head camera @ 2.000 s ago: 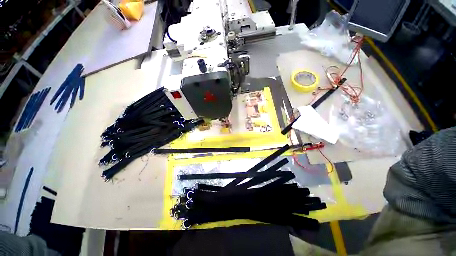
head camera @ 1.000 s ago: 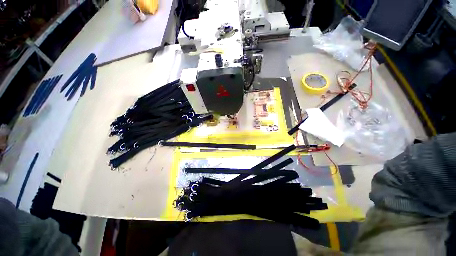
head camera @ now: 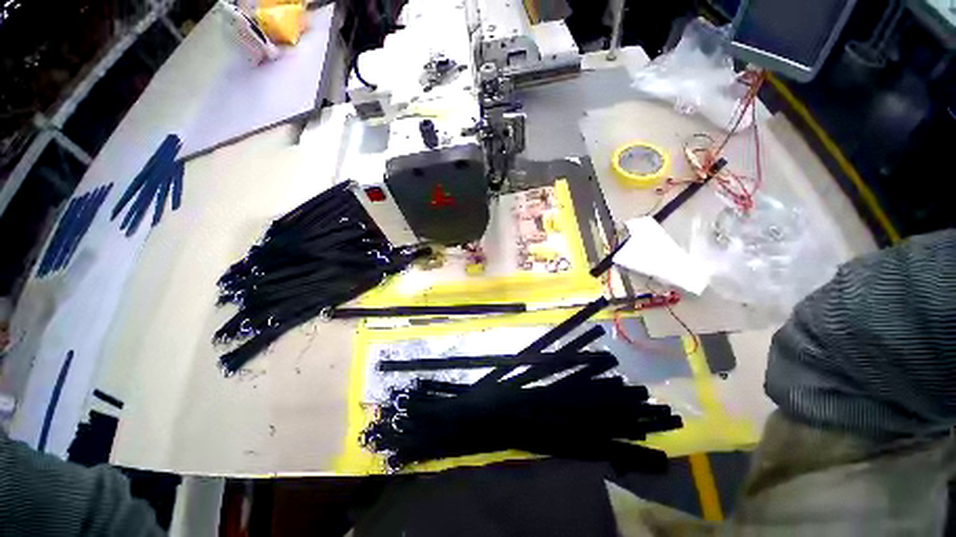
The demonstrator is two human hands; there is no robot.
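Neither of my hands is in the picture; only my striped grey sleeves show, at the lower left and right edges. A pile of black straps (head camera: pixel 524 414) lies nearest me, with silvery rings at its left ends. A fan of black straps (head camera: pixel 304 262) lies left of the machine head (head camera: pixel 435 199). One single strap (head camera: pixel 430 312) lies flat across between the yellow tape bands. Small metal pieces (head camera: pixel 540 231) lie on the yellow-edged plate right of the needle area.
A yellow tape roll (head camera: pixel 641 165), red cord (head camera: pixel 742 189), a white scrap (head camera: pixel 660 255) and a clear plastic bag (head camera: pixel 763 246) lie at right. Red-handled snips (head camera: pixel 658 301) lie above the near pile's right end. Dark blue strips (head camera: pixel 152 184) lie at far left.
The view has shifted right, then back left. My sleeves have shifted a little at the edges. The straps and machine look unchanged.
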